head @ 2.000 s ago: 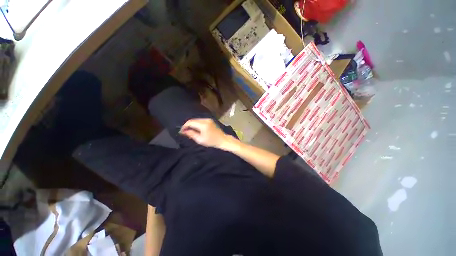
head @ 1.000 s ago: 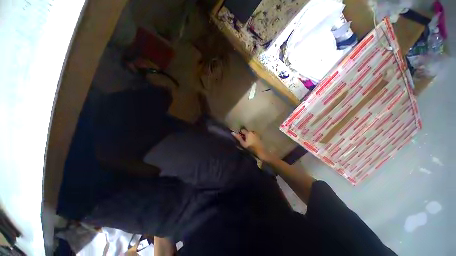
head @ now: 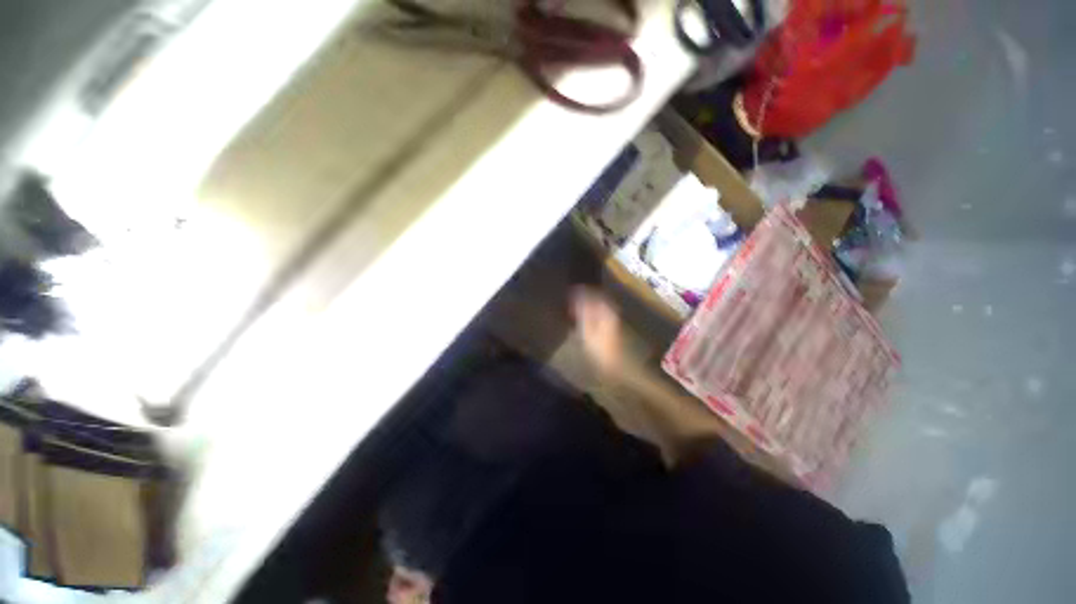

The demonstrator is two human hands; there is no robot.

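Note:
My right hand [head: 599, 330] is blurred, to the right of my dark-clothed lap and below the table edge; I cannot tell whether it holds anything. My left hand [head: 409, 585] is small and cut off at the bottom edge, and its fingers are unclear. Tan pieces with black edges [head: 94, 525] lie on the white tabletop [head: 254, 484] at the lower left. Scissors with dark red handles [head: 578, 59] lie on the table at the top, away from both hands.
A second dark-handled tool [head: 717, 21] lies near the table corner. An open cardboard box [head: 643, 283] with white scraps stands beyond the table edge, beside a red-lettered carton [head: 785, 354]. A red bag [head: 832, 59] is at the upper right.
The view has swung, bringing more tabletop, the scissors and the tan pieces into sight. My right hand has moved off my thigh area towards the box. My left hand now shows at the bottom.

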